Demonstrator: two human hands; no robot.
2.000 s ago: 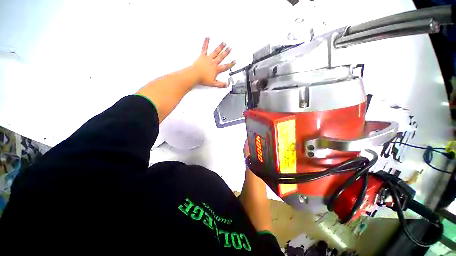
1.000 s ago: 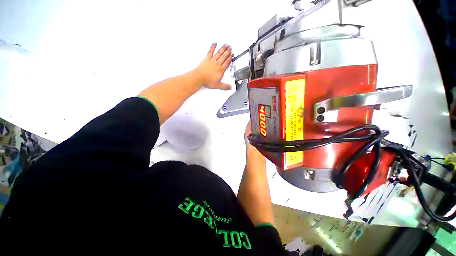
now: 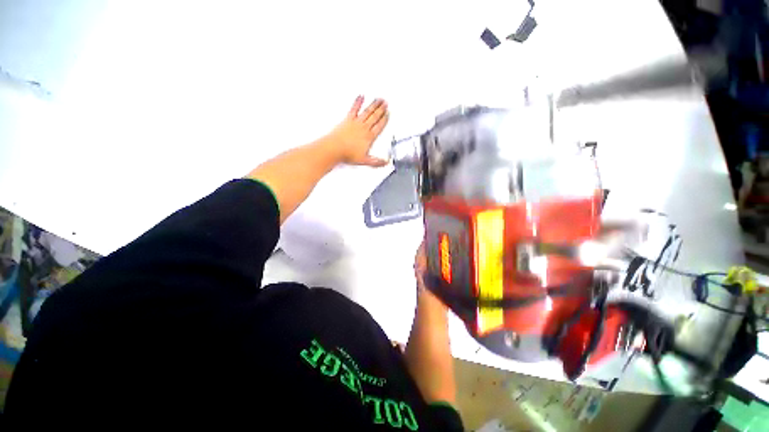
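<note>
The straight knife cutting machine (image 3: 561, 228), with red body and silver head, is motion-blurred right of centre. Its grey base plate (image 3: 395, 201) shows at its left, beside the narrow upright metal. My left hand (image 3: 362, 133) lies flat on the white marker paper (image 3: 169, 110), fingers spread, just left of the upright and apparently not touching it. My right hand (image 3: 424, 268) is at the near left side of the red body; its fingers are hidden behind the machine and it appears to hold the handle there. The blade and cut edge are hidden.
Small dark offcuts (image 3: 490, 38) lie at the top. A blurred grey bar (image 3: 628, 83) extends right from the machine. Black power cord (image 3: 649, 312) loops over the red body. Dark strips (image 3: 662, 261) lie right. Scraps cover the floor (image 3: 506, 401) beyond the near table edge.
The machine head has swung down and slightly left in the picture since one second ago and is now blurred. My left hand sits slightly lower in view. Offcuts at the top are now uncovered.
</note>
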